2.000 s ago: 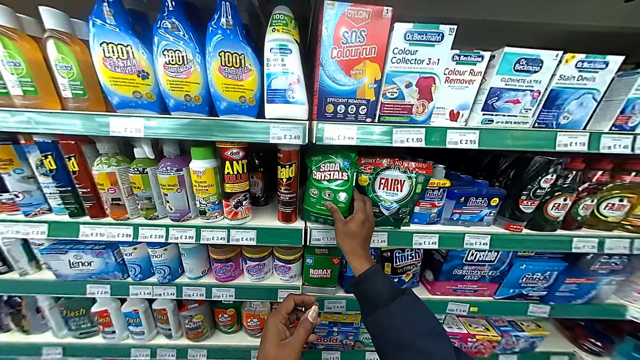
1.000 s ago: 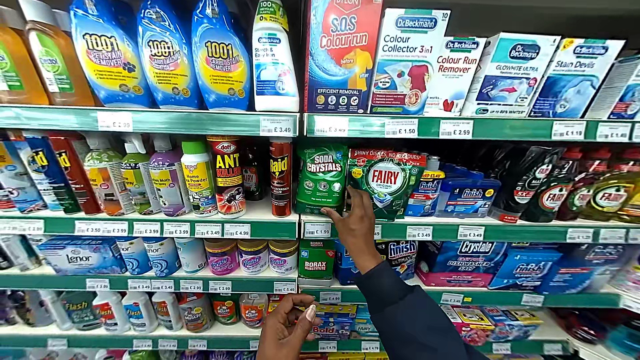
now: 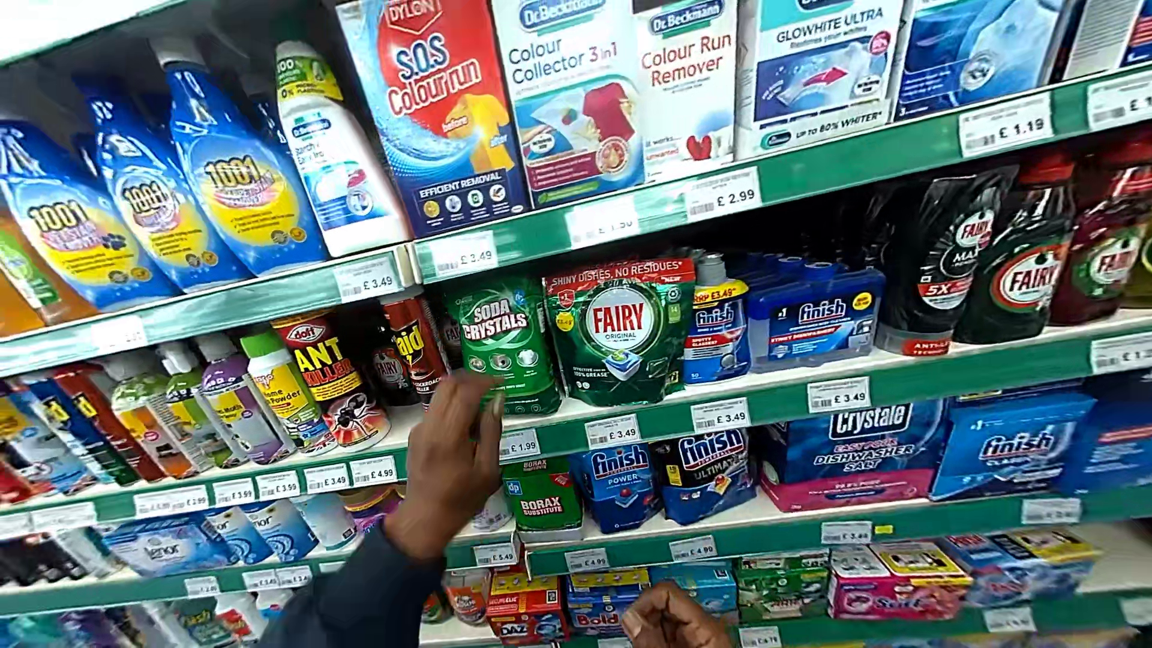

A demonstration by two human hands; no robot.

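Note:
My left hand (image 3: 450,463) is raised before the shelf at centre, its fingers loosely bent and nothing seen in it. Its fingertips overlap the lower left of a green pouch of soda crystals (image 3: 506,346); contact cannot be told. This pouch stands upright on the shelf. Right beside it is a dark green Fairy pouch (image 3: 619,328) with a red top band. My right hand (image 3: 670,616) is low at the bottom edge, partly out of view, with fingers curled; its grip is unclear.
Green-edged shelves (image 3: 774,400) carry price labels. Left of the pouches stand a Raid can (image 3: 416,346) and an ant killer can (image 3: 331,378); right are Finish bottles (image 3: 715,333). A Borax box (image 3: 543,497) sits below, a Dylon box (image 3: 436,108) above.
My right hand, at the pouches in the earlier frames, has dropped to the bottom edge. My left hand has risen to the soda crystals pouch. The view has tilted and come closer.

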